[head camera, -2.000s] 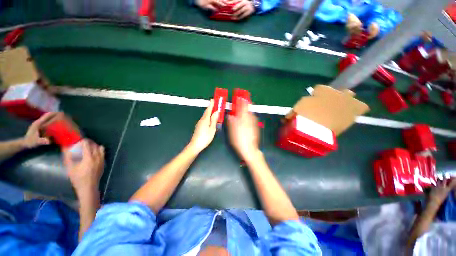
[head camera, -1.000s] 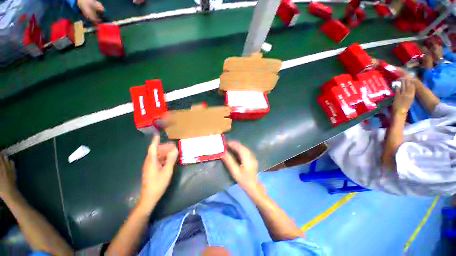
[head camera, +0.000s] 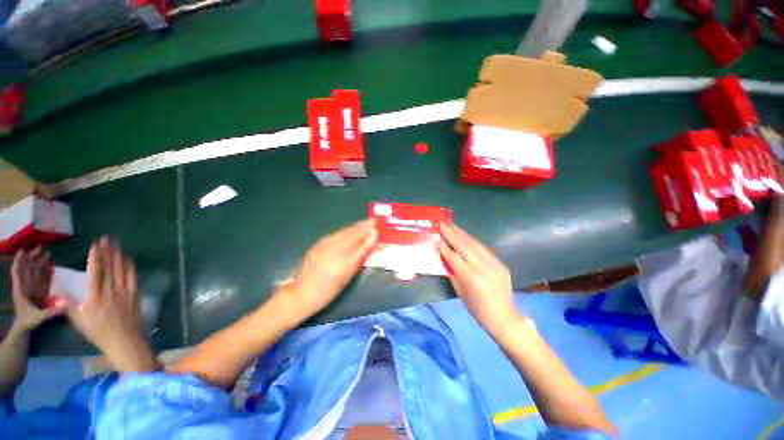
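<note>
A red carton (head camera: 409, 225) with its lid down lies in front of me near the bench's front edge. A white panel (head camera: 406, 259) shows on its near side. My left hand (head camera: 335, 258) holds the carton's left side, and my right hand (head camera: 478, 268) holds its right side. Two closed red cartons (head camera: 336, 136) stand side by side further back, across the white line. An open carton (head camera: 507, 156) with its brown flap (head camera: 531, 93) raised sits behind and to the right of my hands.
A white paper scrap (head camera: 217, 196) and a red dot (head camera: 421, 148) lie on the bench. Another person's hands (head camera: 94, 292) work at the left beside an open carton (head camera: 34, 223). Several red cartons (head camera: 701, 179) stand at the right. A grey post (head camera: 553, 26) rises behind the open carton.
The carton between my hands had its brown flap raised; it is now folded down. Both hands have closed in on its sides. The camera view has shifted left.
</note>
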